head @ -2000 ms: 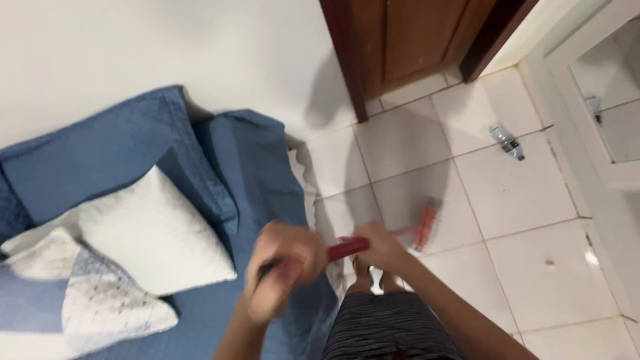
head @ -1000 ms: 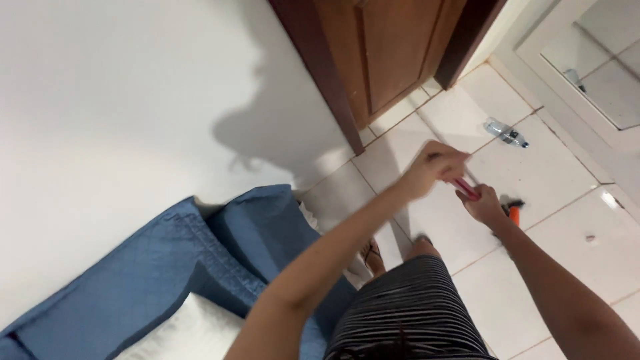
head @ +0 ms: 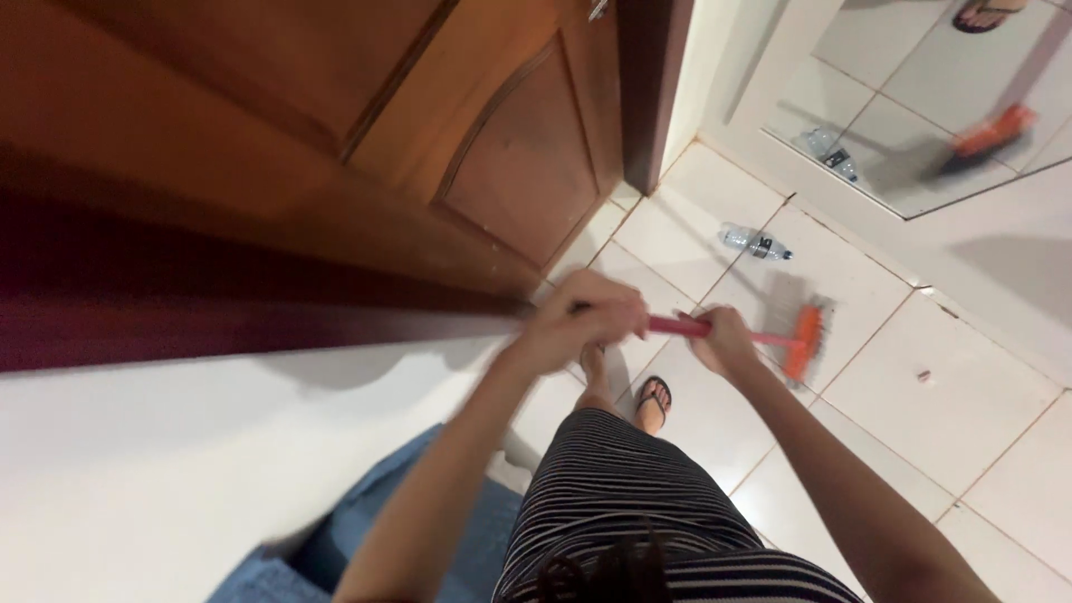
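My left hand [head: 590,318] is closed round the upper end of the red handle of a broom, a little blurred. Lower on the same handle, my right hand [head: 722,339] grips it. The handle runs to the right, down to an orange broom head [head: 806,342] with dark bristles, just above or on the tiled floor; which of the two I cannot tell. Beyond the broom head lies a clear plastic bottle [head: 755,241] on its side, with a dark label. A small piece of debris [head: 924,376] is on a tile to the right.
A brown wooden door [head: 536,151] with a dark red frame stands at the upper left. At the upper right, a white-framed mirror [head: 888,109] reflects the bottle and broom. Blue sofa fabric [head: 469,536] is at the lower left. My sandalled foot [head: 653,402] stands on the tiles.
The view has swung toward the door and mirror, and the cushions are out of sight. Both hands stay on the handle. The broom head, partly hidden behind my right hand a second ago, shows fully.
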